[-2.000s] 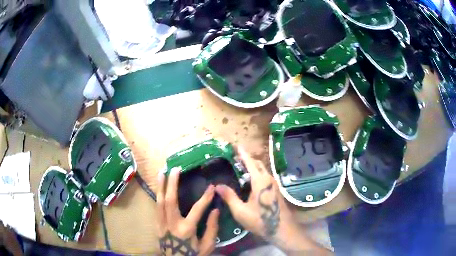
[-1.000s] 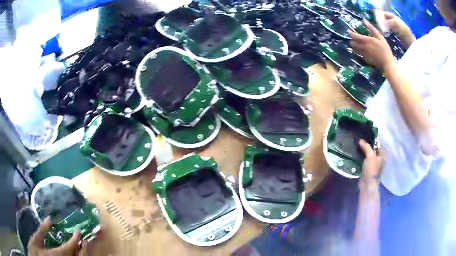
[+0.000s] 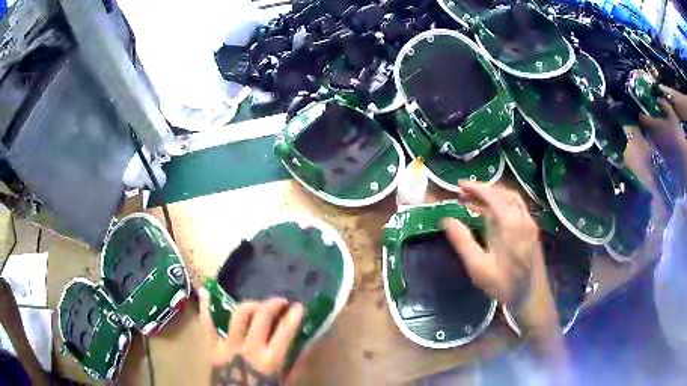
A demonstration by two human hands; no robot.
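My left hand grips the near end of a green body shell, fingers over its edge. This shell is tilted, its rounded pale rim up and right, with a dark inner tray inside. My right hand is over another green shell to the right, fingers apart and thumb above the opening. Nothing shows in it; whether it touches the shell I cannot tell. A white glue bottle with a yellowish tip stands just behind that shell.
Two shells with inserts sit at the left. One shell lies behind, and a pile of shells fills the back right. Black parts are heaped behind. A grey panel stands left. Another person's hand shows at right.
The view has swung back left. The left-hand shell, earlier at the lower left edge, is now nearer the centre and tilted. My right hand now reaches over the neighbouring shell.
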